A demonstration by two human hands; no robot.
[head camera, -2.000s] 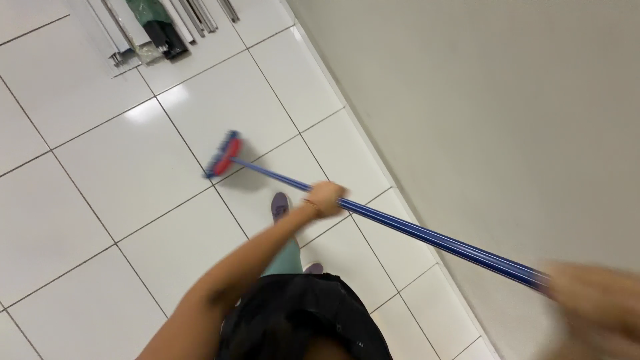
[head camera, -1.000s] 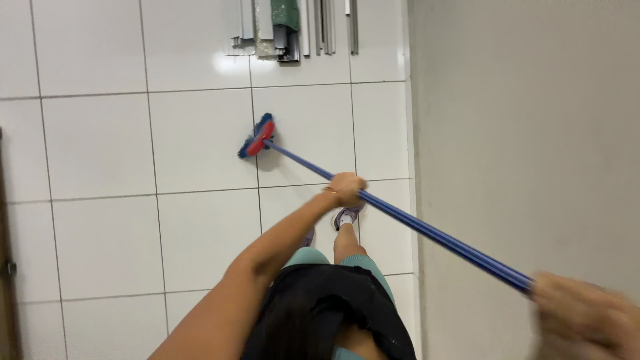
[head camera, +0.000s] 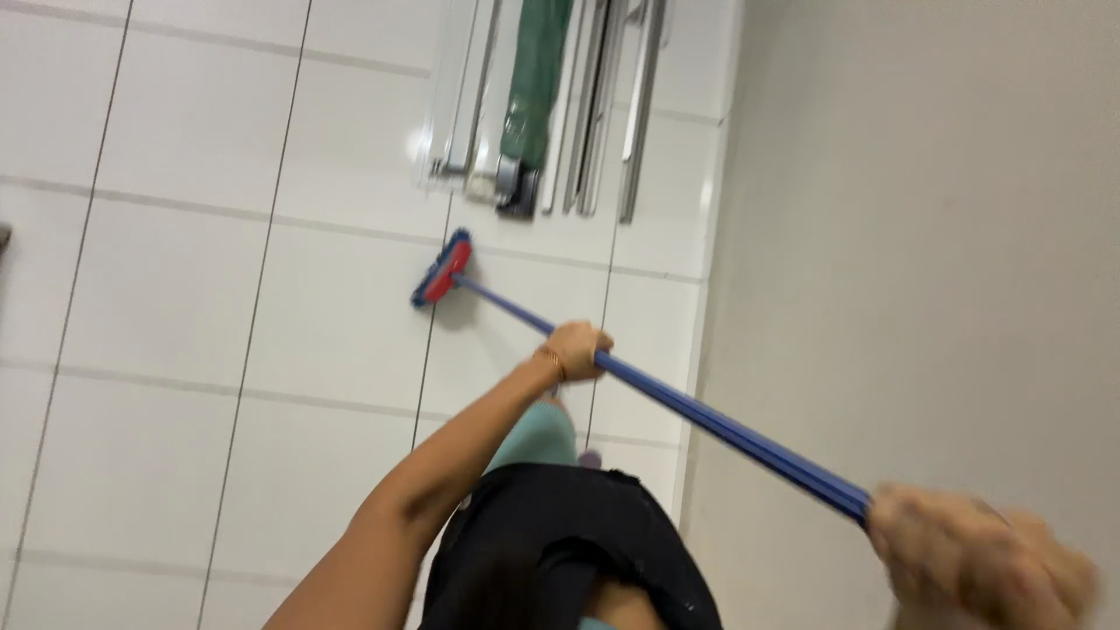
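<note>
My left hand, with a bracelet at the wrist, is closed around the middle of a blue broom handle. Near the handle's upper end, at the lower right, my right hand grips it; this hand is blurred. The handle slants up and left to a red and blue broom head, which is at the white tiled floor just below a group of metal profiles. Its bristles look dark blue. No dirt can be made out around it.
Several long metal profiles lie on the floor ahead, beside a green wrapped bundle with a dark end. A plain light wall runs along the right side. Part of a brown object shows at the left edge.
The broom head is now closer to the ends of the metal profiles and the green bundle. Both hands have kept their hold on the handle. The view has turned.
</note>
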